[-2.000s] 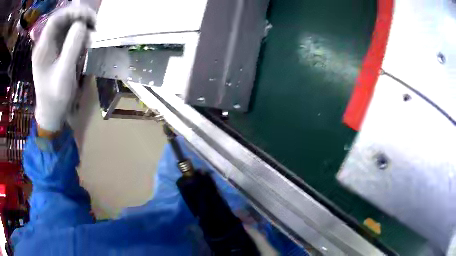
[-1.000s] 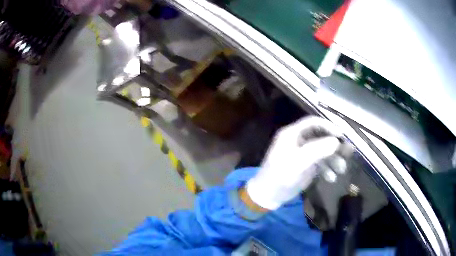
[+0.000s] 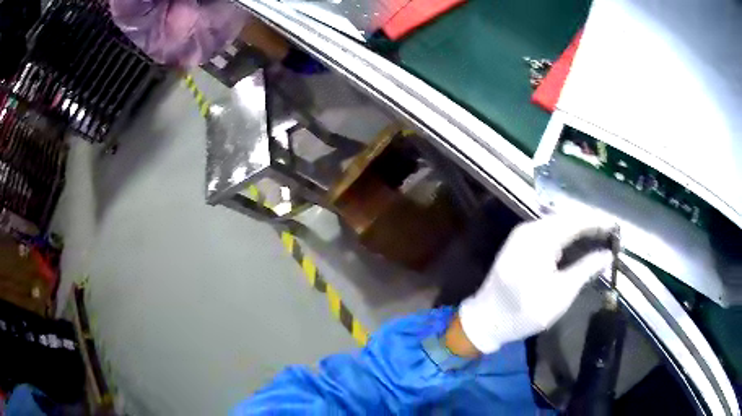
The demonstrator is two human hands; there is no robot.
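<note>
My left hand (image 3: 537, 280), in a white knitted glove, is at the right of centre, just below the unit's open end. Its thumb and fingertips are pinched at the thin bit of the black electric screwdriver (image 3: 598, 357). Whether a screw is between them is too blurred to tell. The screwdriver points up from the lower right. My right hand is not visible. The silver-white unit chassis (image 3: 667, 89) lies at the upper right, its slot showing a green circuit board (image 3: 635, 175). Its grey metal flange (image 3: 626, 215) reaches over the rail beside my left hand.
An aluminium edge rail (image 3: 431, 122) curves across the view beside the green mat (image 3: 488, 73). Red pads (image 3: 423, 15) lie near the units. Left of the rail are a metal stool (image 3: 240, 142), a brown box (image 3: 382, 215) and yellow-black floor tape (image 3: 321, 284). A pink-clothed person (image 3: 175, 28) is at the top.
From the first frame, the view has swung to another unit's open end. My left hand has come from beside the earlier unit to the screwdriver's tip, moving closer to the flange since the second frame.
</note>
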